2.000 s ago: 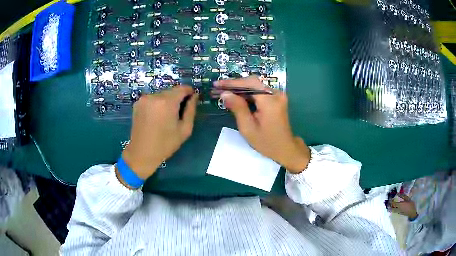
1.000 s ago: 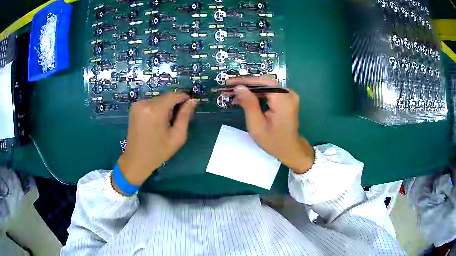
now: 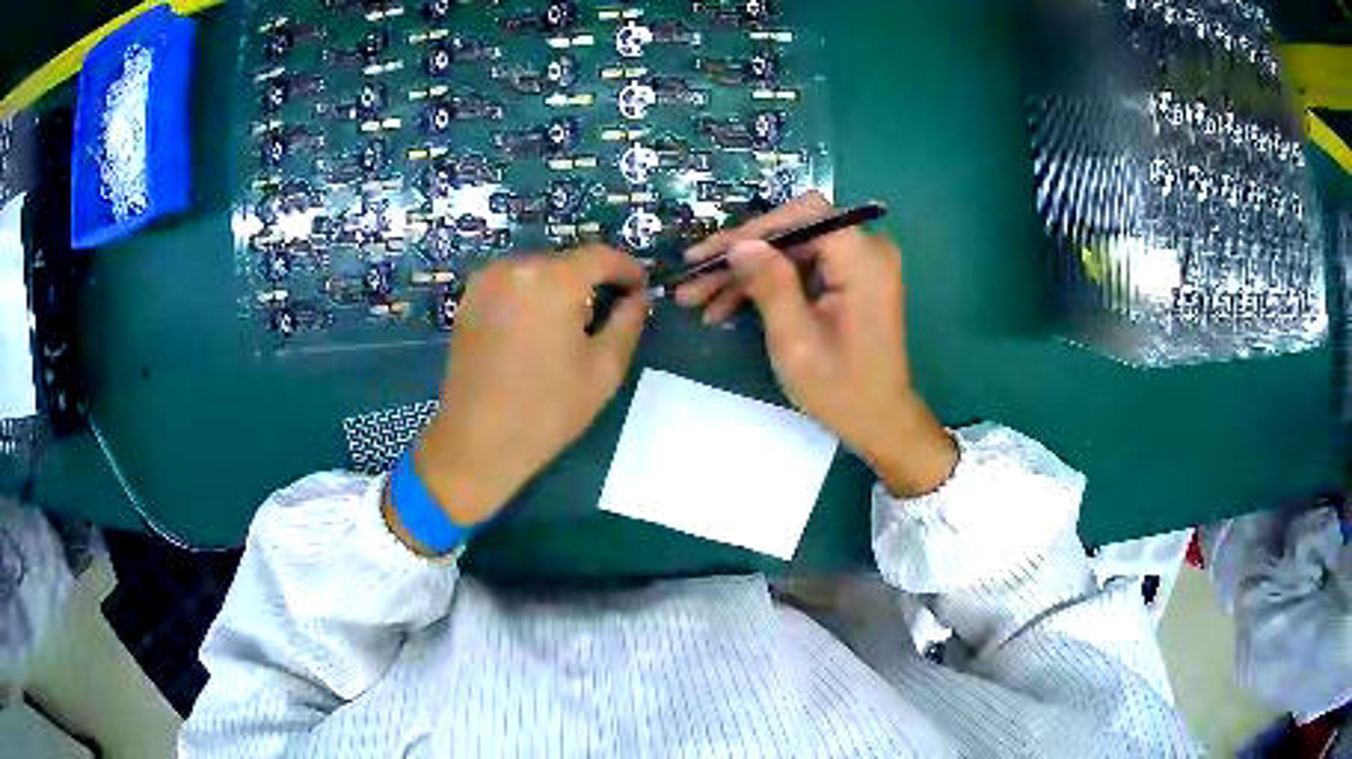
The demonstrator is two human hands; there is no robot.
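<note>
A clear blister tray (image 3: pixel 356 349) lies flat on the green mat, its pockets filled with rows of round modules (image 3: pixel 633 101) with narrow tails. My right hand (image 3: pixel 830 312) holds slim black tweezers (image 3: pixel 816 230), their tip pointing left at the tray's near edge. My left hand (image 3: pixel 534 356) has its thumb and fingertips together right beside the tweezer tip. Whether a small part is pinched between the left fingertips cannot be told. Both hands cover some modules in the nearest row. A blue wrist strap (image 3: pixel 424 507) is round my left wrist.
A white card (image 3: pixel 719 464) lies nearer me, with a small chequered sheet (image 3: pixel 389 435) by my left wrist. A blue bin (image 3: pixel 175 131) of white bits stands at left, beside a black box (image 3: pixel 57 282) and thin cable. Stacked shiny blister trays (image 3: pixel 1112 282) are at right.
My left hand has moved right, uncovering more of the chequered sheet. My right hand has shifted slightly right, and the tweezers now slant with their back end higher. The fingertips nearly meet.
</note>
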